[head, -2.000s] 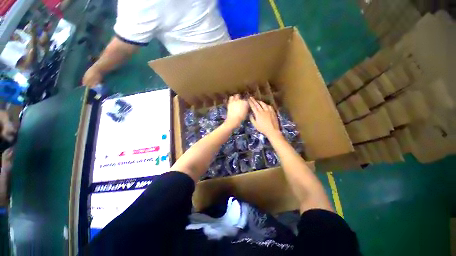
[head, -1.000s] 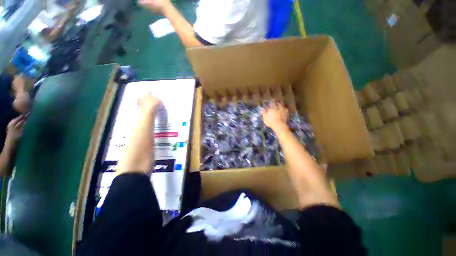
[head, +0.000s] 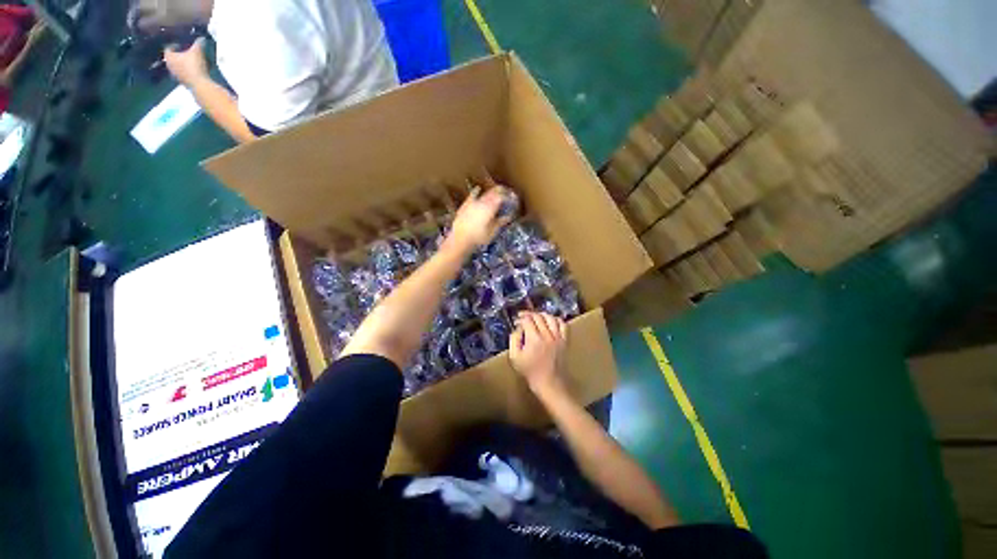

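Observation:
The open master carton (head: 355,169) holds rows of dark bagged units (head: 383,262) in shiny clear plastic, set among thin brown card partitions (head: 421,207). My left hand (head: 477,218) is inside the carton near its far right corner, with its fingers closed around a bagged unit (head: 508,204). My right hand (head: 538,347) is at the carton's near edge, palm down with the fingers slightly bent. Whether it grips the edge or a unit is hidden. My left forearm covers some of the middle units.
The white printed box (head: 197,317) is left of the carton, beside a green board (head: 55,437). Spare partitions (head: 700,186) and a large brown sheet (head: 875,142) lie at right. A person in a white shirt (head: 301,60) is beyond the carton.
My left hand has moved from over the white box into the carton's far right and now holds a unit. My right hand has moved back to the near edge. The view has shifted.

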